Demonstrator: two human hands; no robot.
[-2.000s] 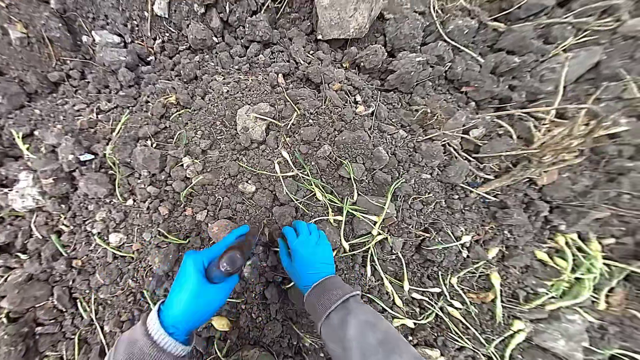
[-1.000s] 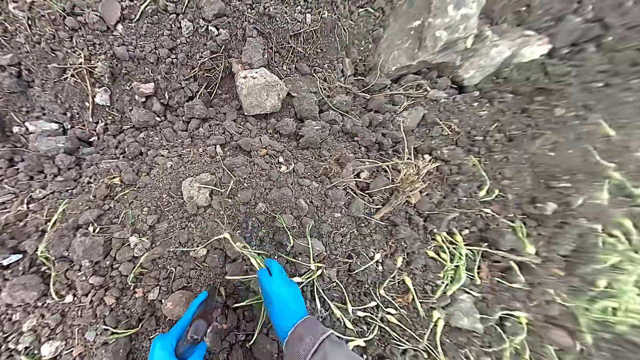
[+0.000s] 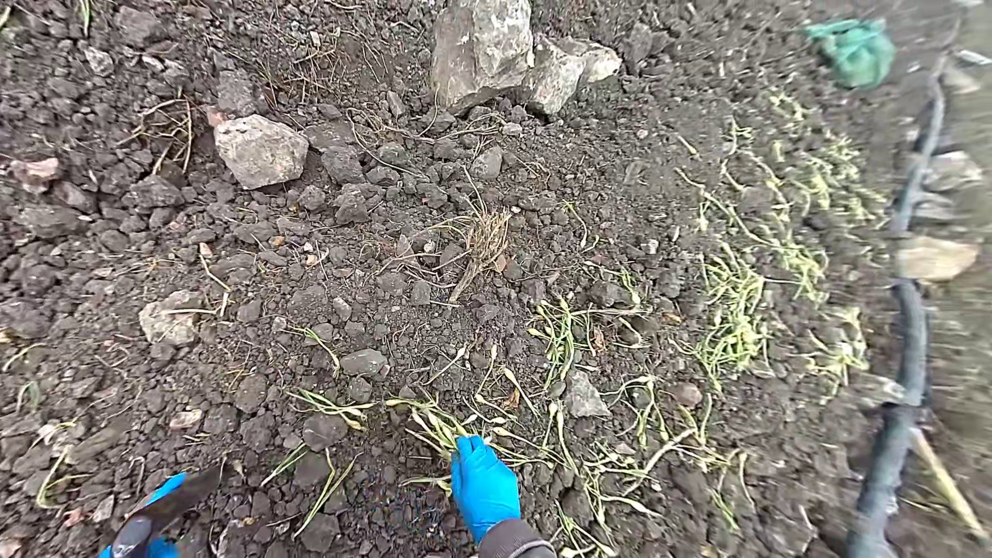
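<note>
My right hand, in a blue glove, is at the bottom centre, its fingertips closed at a bunch of pale green bulb sprouts lying on the soil. My left hand, also in a blue glove, is partly cut off at the bottom left and grips a dark hand tool whose blade points up and right. Loose sprouts lie between the hands, with a few green shoots among them. More sprouts are scattered to the right of my right hand.
Large pale rocks stand at the top, and a smaller rock lies left of them. Dry roots lie mid-view. Heaps of sprouts spread to the right. Beyond runs a black hose, near a green mesh bag.
The view has swung to the right. My right hand has moved right, away from my left hand, to the scattered sprouts. The tool is still in my left hand.
</note>
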